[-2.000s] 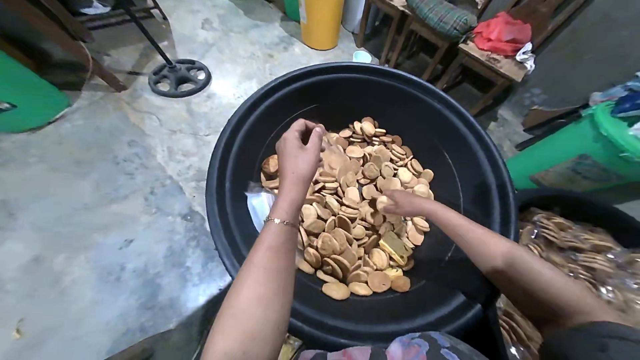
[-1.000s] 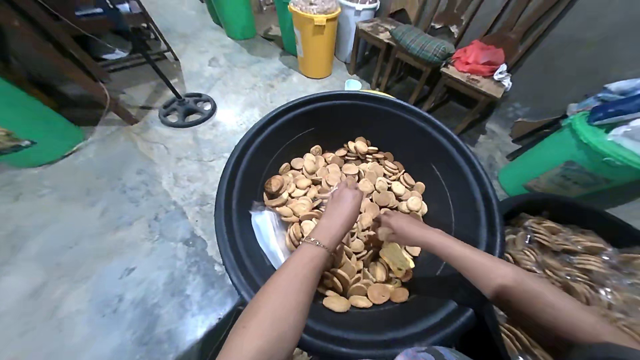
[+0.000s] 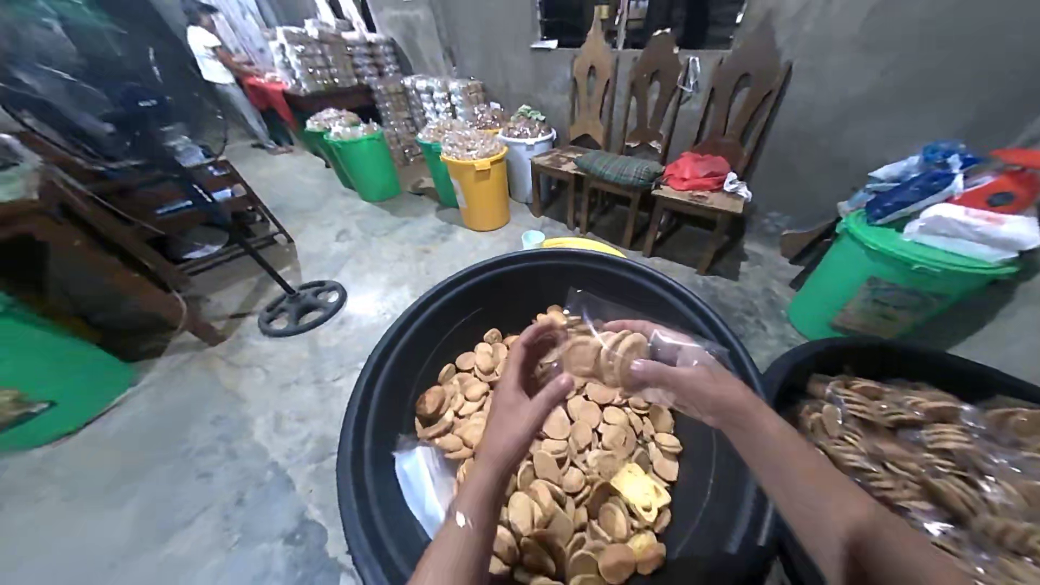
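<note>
A clear plastic bag [image 3: 605,353] with several round biscuits in it is held between my two hands above the black tub [image 3: 382,370]. My right hand [image 3: 691,378] grips the bag and biscuits from the right, thumb in front. My left hand [image 3: 532,378] is curved round their left side, with fingers and thumb apart at the front; whether it grips is unclear. Loose round biscuits [image 3: 561,487] fill the tub below. A yellow piece [image 3: 642,490] lies among them, and whitish plastic bags [image 3: 426,483] rest at the tub's left wall.
A second black tub [image 3: 845,349] of bagged biscuits stands at the right, near a green bin [image 3: 877,284]. Behind are wooden chairs [image 3: 691,199] and a yellow bin [image 3: 479,191]. A round black stand base [image 3: 302,307] is on the floor. A person [image 3: 223,69] stands far left.
Both hands have risen from the loose biscuits, where they were a second ago, and now have a clear bag with biscuits between them. The view has tilted up.
</note>
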